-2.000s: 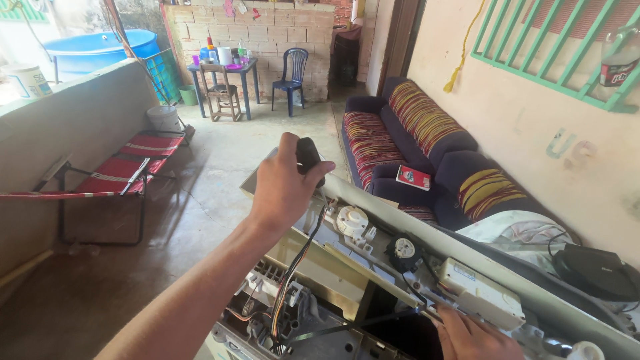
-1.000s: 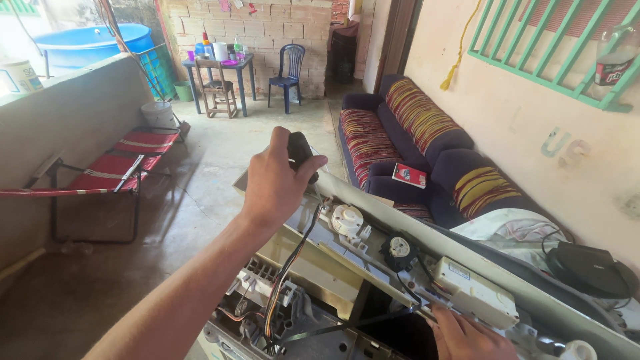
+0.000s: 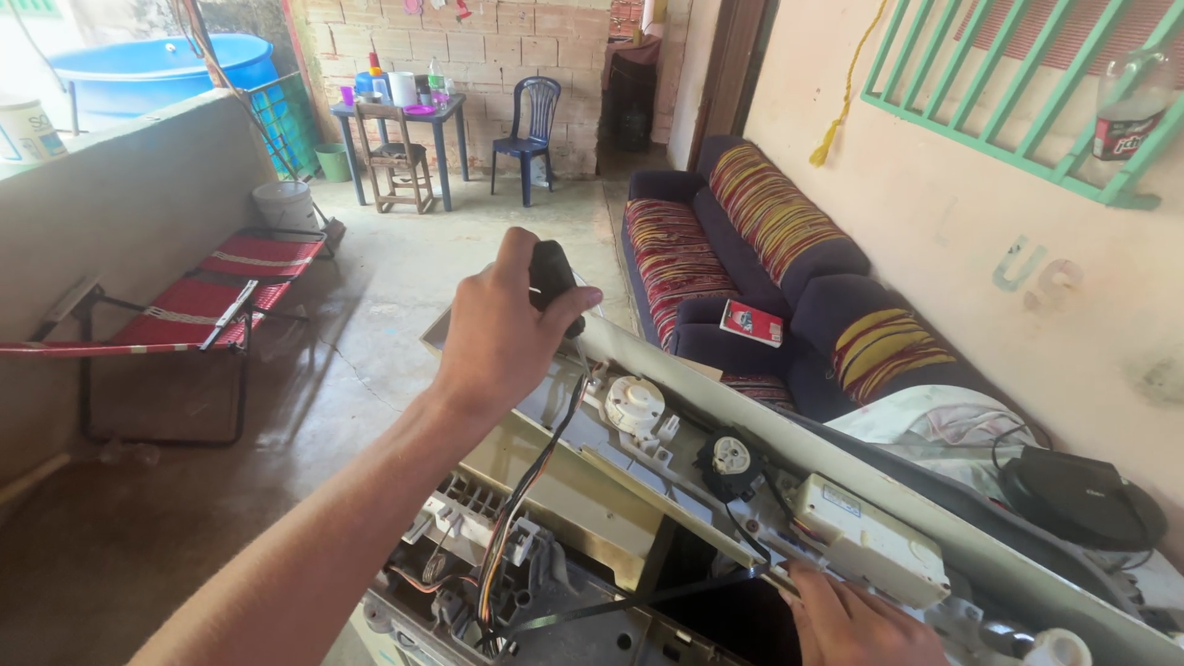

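My left hand (image 3: 504, 324) grips the black handle of a screwdriver (image 3: 553, 282), whose thin shaft points down at the far end of an opened appliance panel (image 3: 712, 388). The tip meets the panel beside a bundle of coloured wires (image 3: 523, 490) and a round white plastic part (image 3: 635, 403). Along the panel sit a black round component (image 3: 730, 459) and a cream plastic box (image 3: 869, 536). My right hand (image 3: 856, 620) is at the panel's inner edge near that box, fingers curled on the rim; the frame's bottom edge cuts it off.
Below the panel lies the appliance's open interior with a dark cavity and a black strap (image 3: 638, 601). Beyond stand a striped sofa (image 3: 684, 259), a red folding cot (image 3: 203, 296), a blue chair (image 3: 527, 139) and a table (image 3: 453, 106). A black device (image 3: 1078, 495) rests at right.
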